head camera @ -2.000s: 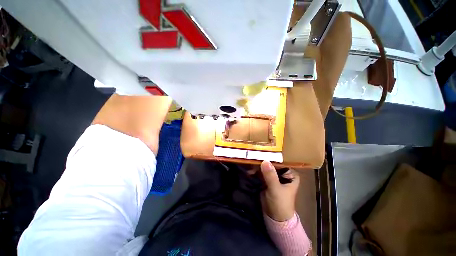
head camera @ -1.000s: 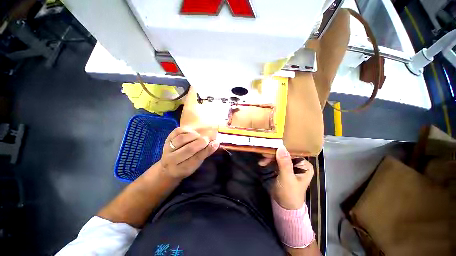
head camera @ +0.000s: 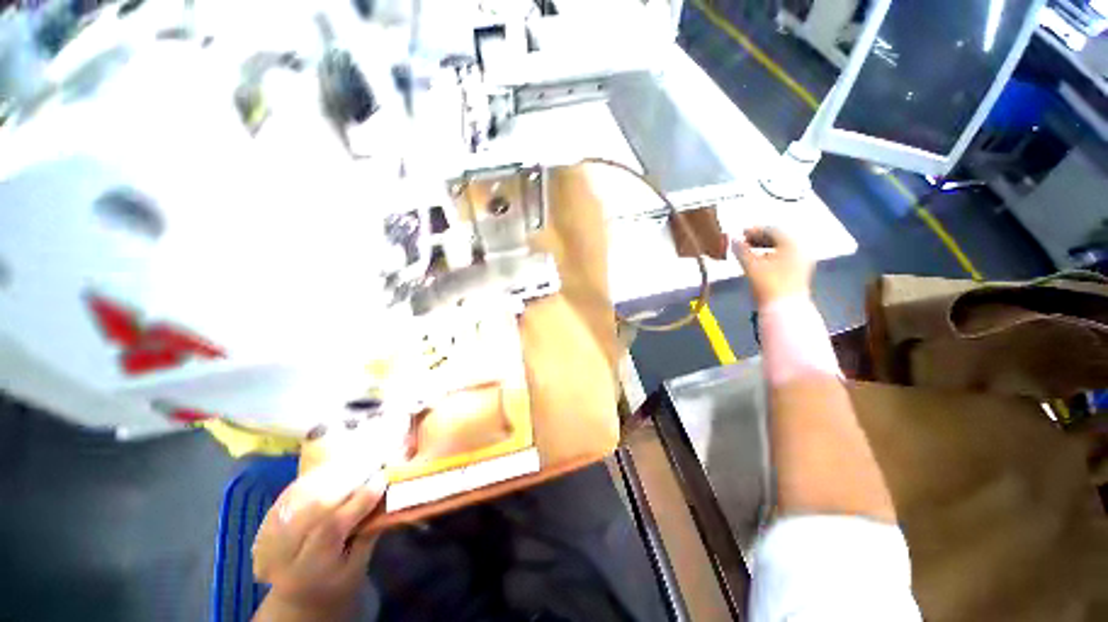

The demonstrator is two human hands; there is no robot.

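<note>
The tan bag body [head camera: 577, 352] lies under the yellow pattern clamp [head camera: 520, 419], which has a white strip along its front. Plain tan material shows in the clamp's window. My left hand [head camera: 318, 525] holds the bag's front left edge beside the clamp, its fingers partly lost in glare. My right hand [head camera: 775, 265] is at the right of the machine table, fingertips beside small reddish-brown leather pieces [head camera: 701, 235]. Whether it grips one is unclear. A small dark spot shows in its palm, too small to name. The needle area is washed out by glare.
The white sewing machine head [head camera: 182, 280] fills the left. A thin brown strap [head camera: 702, 286] loops over the table edge. A metal trolley [head camera: 717, 425] and brown bags [head camera: 984, 486] are at right. A blue basket [head camera: 237, 522] is lower left, and a dark panel [head camera: 930, 73] is upper right.
My right hand has left the bag's front edge and reached right to the small brown pieces. My left hand stays at the front left edge. The view has swung right.
</note>
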